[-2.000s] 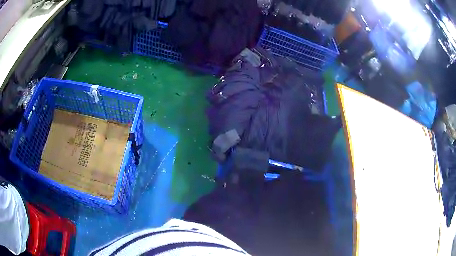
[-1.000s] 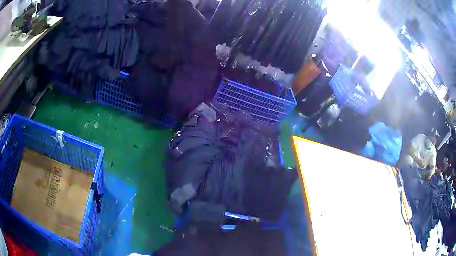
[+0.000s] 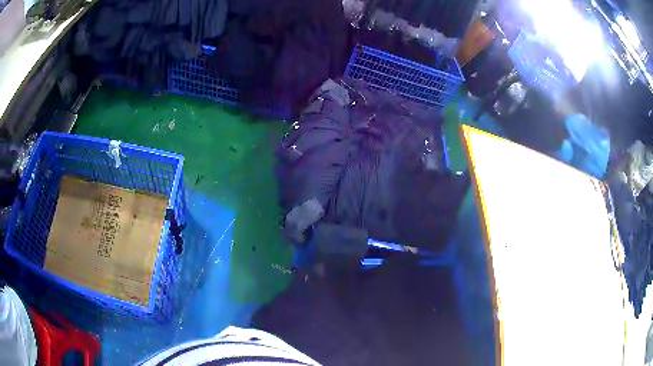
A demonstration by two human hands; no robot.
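Neither of my hands is in the picture. Nearest in front of me, a dark garment bundle [image 3: 358,157] lies heaped over a blue crate, whose rim [image 3: 390,246] shows in part below it. More dark cloth [image 3: 365,314] lies at the bottom centre, blurred and hard to tell apart. At the left, a blue plastic crate [image 3: 107,290] stands on the floor with brown cardboard [image 3: 107,236] lining its bottom. A striped piece of clothing [image 3: 233,350] shows at the bottom edge.
A white table [image 3: 558,257] with a yellow-orange edge stands at the right. A red stool [image 3: 68,343] is at the bottom left beside a white cloth shape [image 3: 14,329]. Blue crates [image 3: 404,75] and dark garment heaps [image 3: 286,50] line the back. Green and blue floor [image 3: 208,146] shows between.
The view tilted up and to the right, then back down and left, so the striped clothing and red stool show more again. No object has clearly moved.
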